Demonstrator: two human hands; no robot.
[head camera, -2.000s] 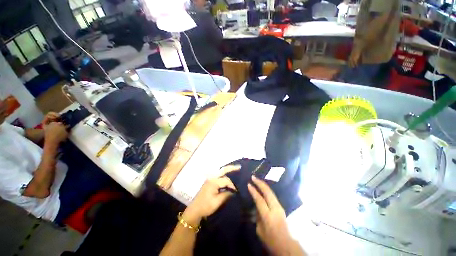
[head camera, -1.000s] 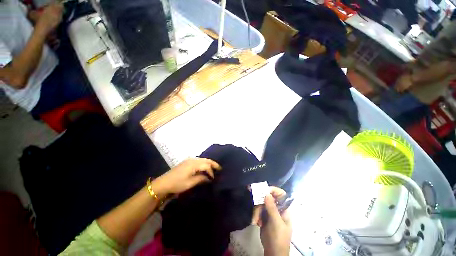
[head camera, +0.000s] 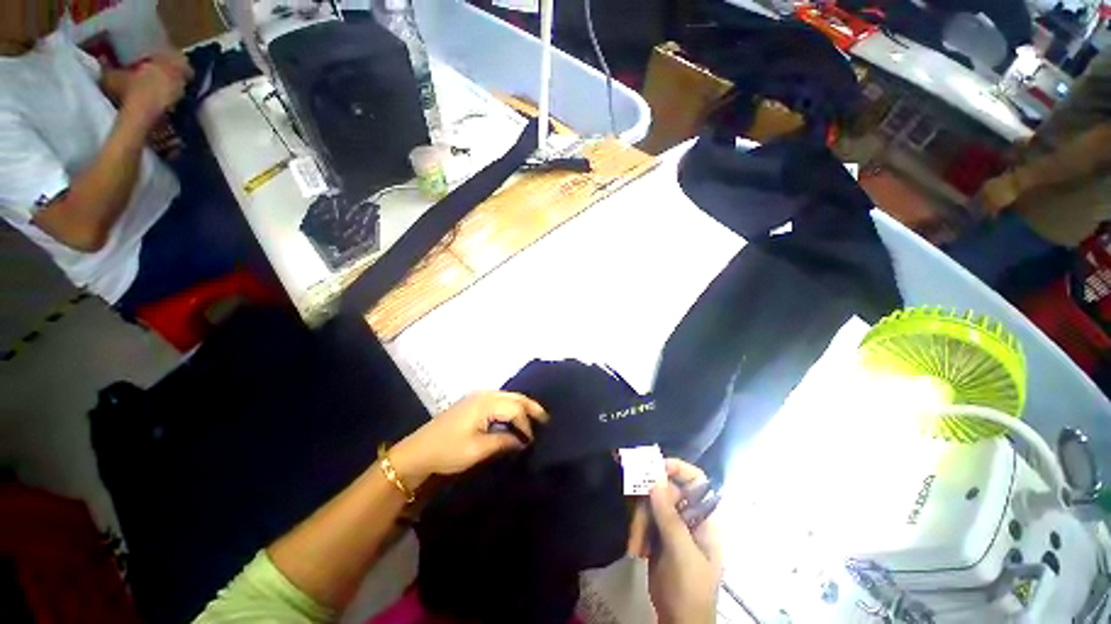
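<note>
A black garment (head camera: 518, 512) lies bunched under both hands at the table's front edge. A black brand label tape (head camera: 627, 412) with pale lettering faces up on it. My left hand (head camera: 469, 436) pinches the garment's cloth left of the lettering. My right hand (head camera: 682, 524) holds the small white care label (head camera: 642, 469) at its right edge between thumb and finger. A small dark metal tool, perhaps snips (head camera: 698, 500), also sits in my right hand. The black cloth hides part of the right fingers.
The white sewing machine (head camera: 938, 506), its glaring lamp and a yellow-green fan (head camera: 950, 366) are at right. Black cloth (head camera: 780, 305) stretches across the white table (head camera: 585, 287). Cardboard (head camera: 487, 244) with a black strip (head camera: 445, 226) lies left. Another person's arm (head camera: 110, 171) is at upper left.
Two seconds ago both hands were close together on the label area. Since then my right hand has taken hold of the white label. The view has tilted downward; in the last second little has changed.
</note>
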